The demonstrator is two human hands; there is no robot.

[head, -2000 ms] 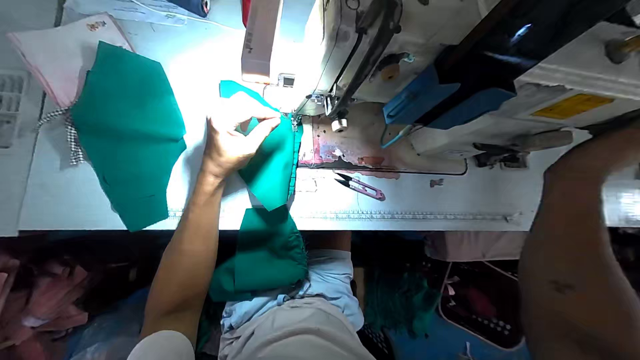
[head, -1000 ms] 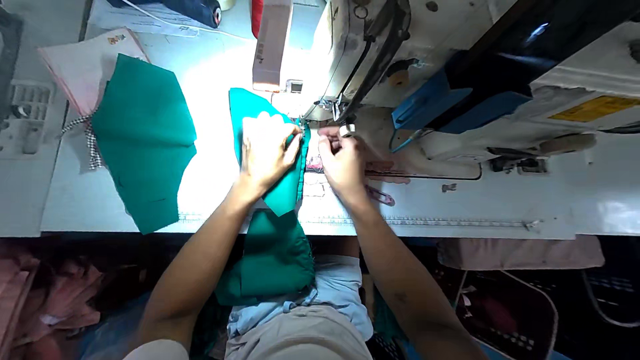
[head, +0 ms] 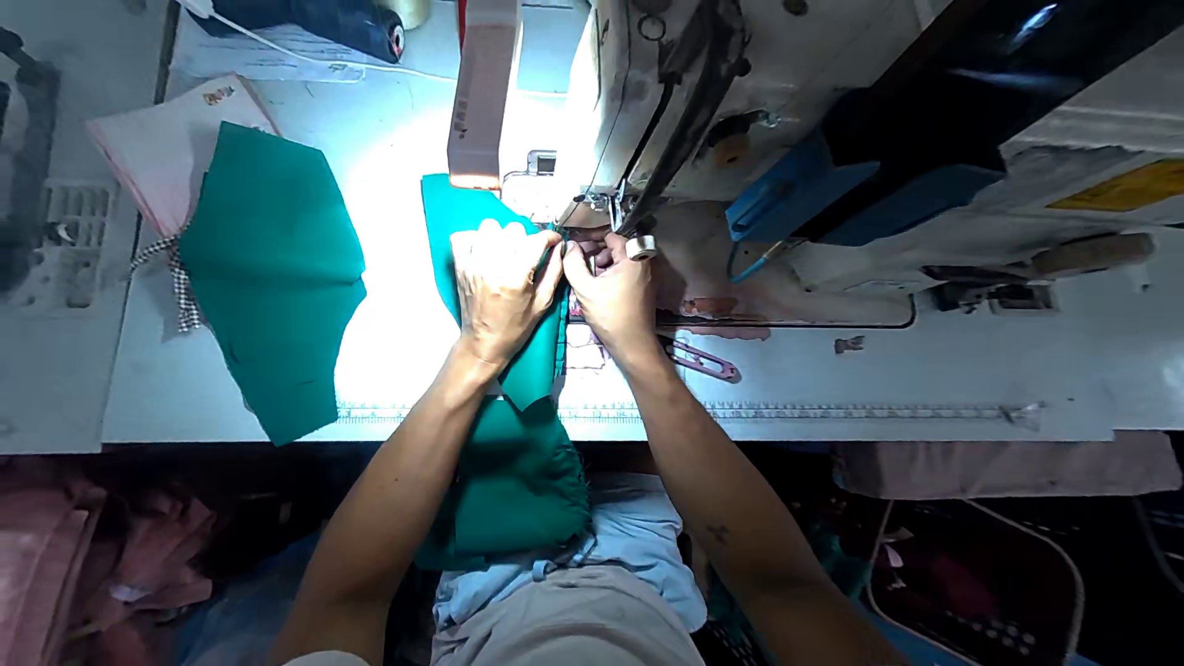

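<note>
Green fabric (head: 532,365) lies under the front of the sewing machine (head: 684,120) and hangs over the table edge onto my lap. My left hand (head: 504,282) presses on it, with thumb and forefinger pinching its right edge. My right hand (head: 610,287) meets that edge from the right, its fingertips closed on the fabric just below the presser foot (head: 618,211). The fingertips of both hands nearly touch. Beneath my right wrist lies a pair of thread snips (head: 703,361), partly covered.
Another green fabric piece (head: 277,277) lies at the left over a pale pink cloth (head: 166,139) and a checked strip (head: 181,287). A measuring tape (head: 832,412) runs along the table's front edge. A thread cone (head: 351,28) lies at the back. A basket (head: 971,573) stands below right.
My right hand has come in from the far right to the fabric edge beside the presser foot. My left hand stays on the green fabric. The view has shifted somewhat.
</note>
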